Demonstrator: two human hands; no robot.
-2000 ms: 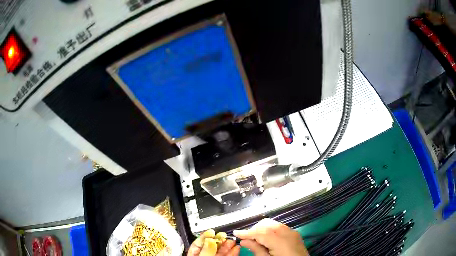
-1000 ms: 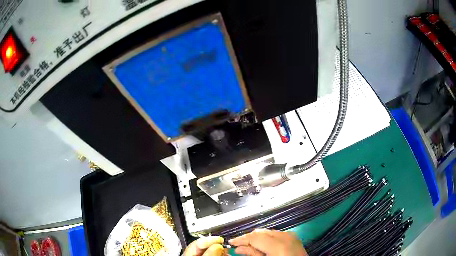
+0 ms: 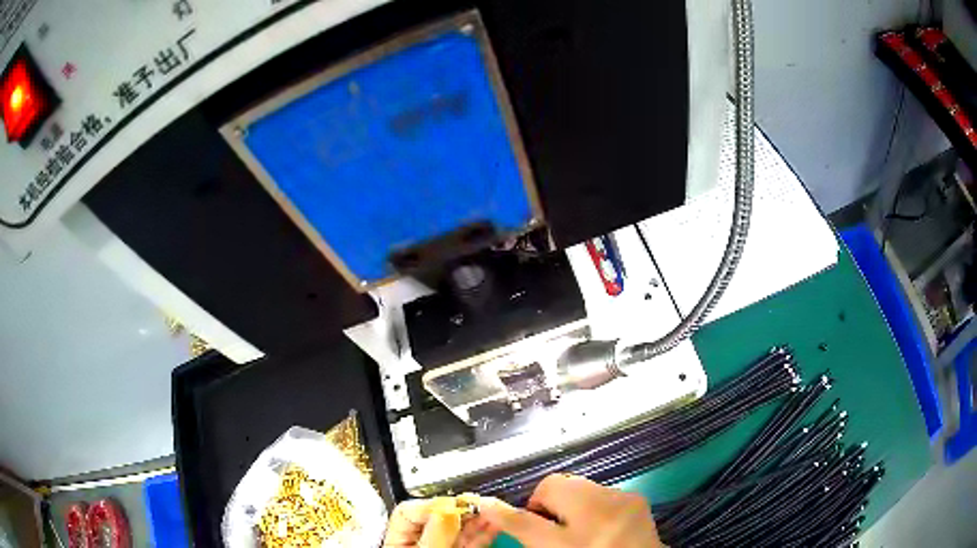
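My left hand (image 3: 433, 522), with yellowish covers on fingertips, is at the bottom edge, partly cut off. Its fingers pinch a tiny gold-coloured part (image 3: 467, 507). My right hand (image 3: 584, 514) meets it from the right, fingertips closed at the same part; whether it grips a cable end is hidden by the fingers. Black coaxial cables (image 3: 739, 413) lie fanned on the green mat, some passing behind my right hand. The crimping die (image 3: 525, 383) stands above my hands behind a clear guard (image 3: 455, 387).
The crimping machine's blue plate (image 3: 396, 150) fills the upper middle. A work lamp (image 3: 589, 365) shines on the die. A bag of gold parts (image 3: 311, 514) sits in the black tray (image 3: 193, 428) at left. A paper sheet (image 3: 787, 241) and a red-and-blue item (image 3: 606, 265) are at right.
My hands have come closer together. My right hand has risen slightly, with its knuckles more bent. The machine and cables stay in place.
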